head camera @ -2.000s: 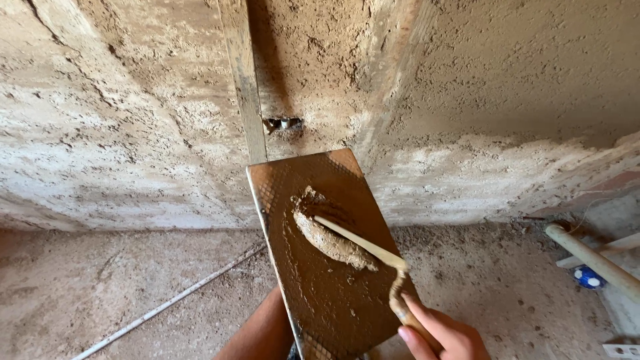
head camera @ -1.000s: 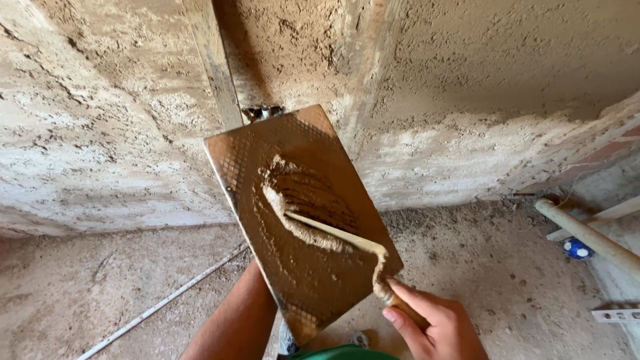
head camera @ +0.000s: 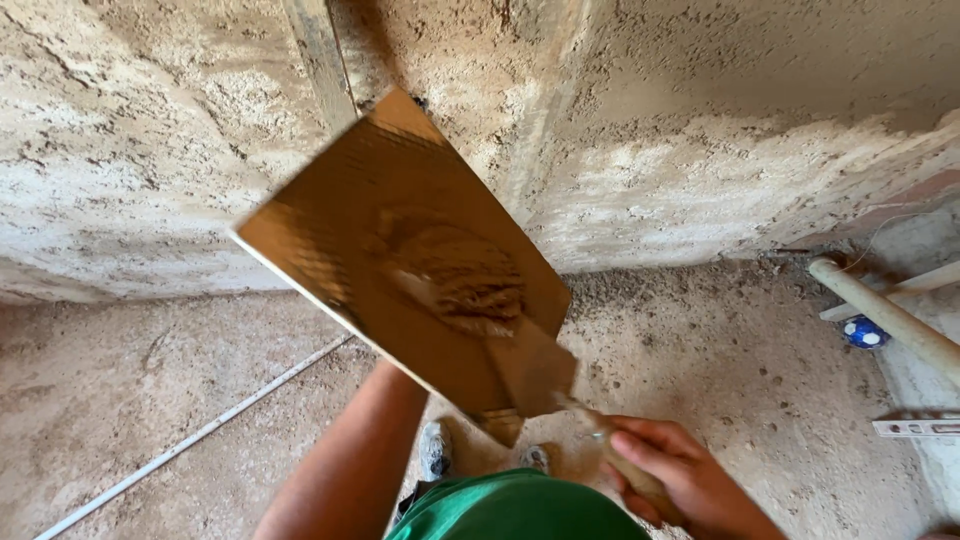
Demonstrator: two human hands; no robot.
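My left forearm and wrist [head camera: 394, 390] reach under a brown rectangular plastering board [head camera: 330, 247], which hides my left hand; the board is held up by it, turned diagonally. A ridged mound of wet mortar [head camera: 480, 285] lies mid-board. In my right hand [head camera: 660, 472] is the wooden handle of a trowel [head camera: 536, 367], its blurred blade flat over the board's near right edge, just below the mound. My fingers wrap the handle.
Behind the board rises a rough, partly plastered wall [head camera: 675, 187] with a vertical strip [head camera: 319, 60]. On the floor are a long thin rod [head camera: 202, 431], a pipe [head camera: 885, 307], a blue and white ball [head camera: 865, 332], a spirit level [head camera: 915, 427] and my shoes [head camera: 435, 450].
The board has turned counterclockwise into a diagonal position. The trowel blade has gone from edge-on in the mortar to flat near the board's near right edge, and the mound's shape has changed.
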